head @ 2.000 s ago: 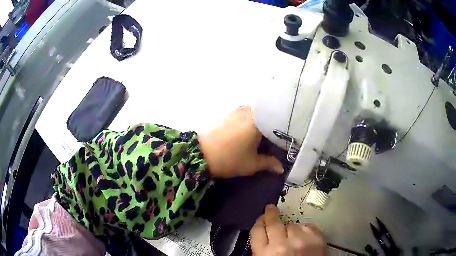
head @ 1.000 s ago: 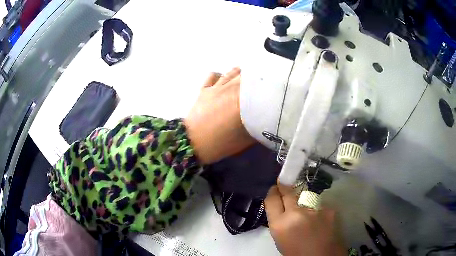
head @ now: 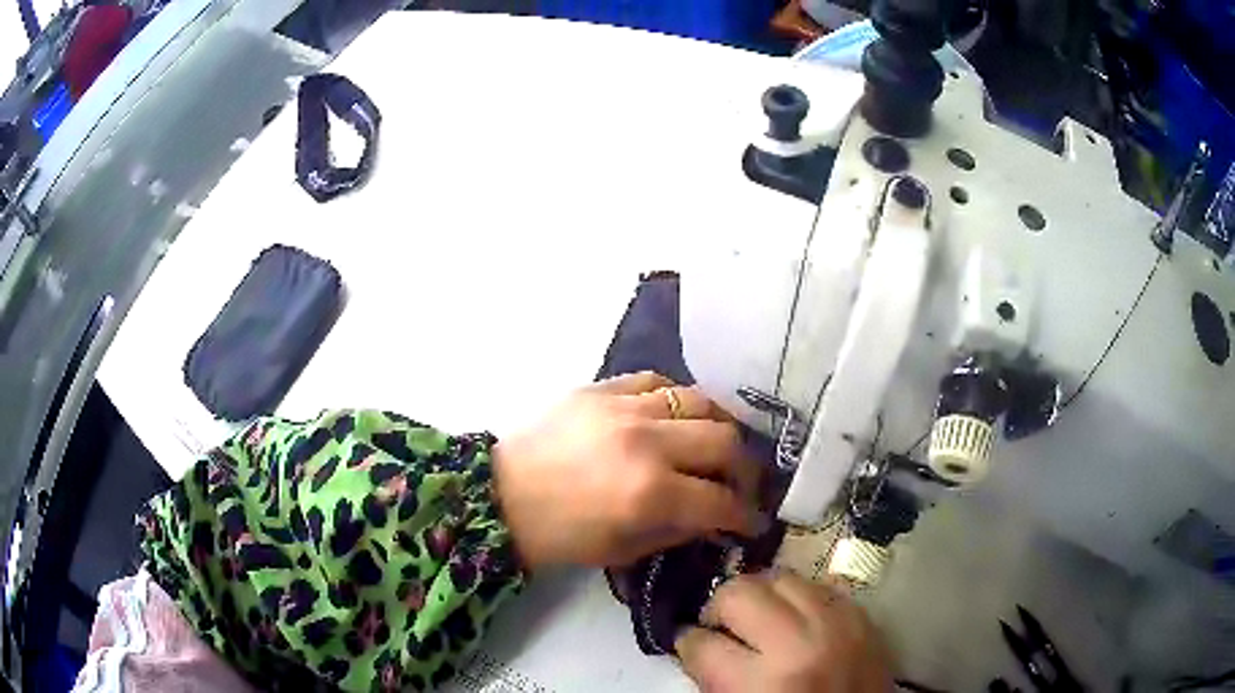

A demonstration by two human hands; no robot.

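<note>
A dark pouch being sewn (head: 647, 336) lies at the machine head, its upper part flat on the table beyond my left hand. Its zippered strip (head: 664, 596) bunches below, with pale zipper teeth showing. My left hand (head: 637, 467), with a ring, presses on the pouch, fingertips beside the presser area. My right hand (head: 786, 634) holds the strip's edge below the needle area and is cut off by the bottom edge. The machine head (head: 867, 311) and my fingers hide the needle and presser foot.
A dark pouch panel (head: 266, 332) lies on the white table (head: 501, 163) at the left. A looped black strip (head: 333, 136) lies at the far left. Thread snips (head: 1037, 647) lie at the lower right. Cream tension knobs (head: 963, 447) jut from the head. A grey metal-edged surface (head: 149, 217) runs along the left.
My left hand has moved back down toward the needle area, uncovering the pouch's upper part. My right hand has moved slightly down, onto the strip. The strip is bunched closer to the fingers.
</note>
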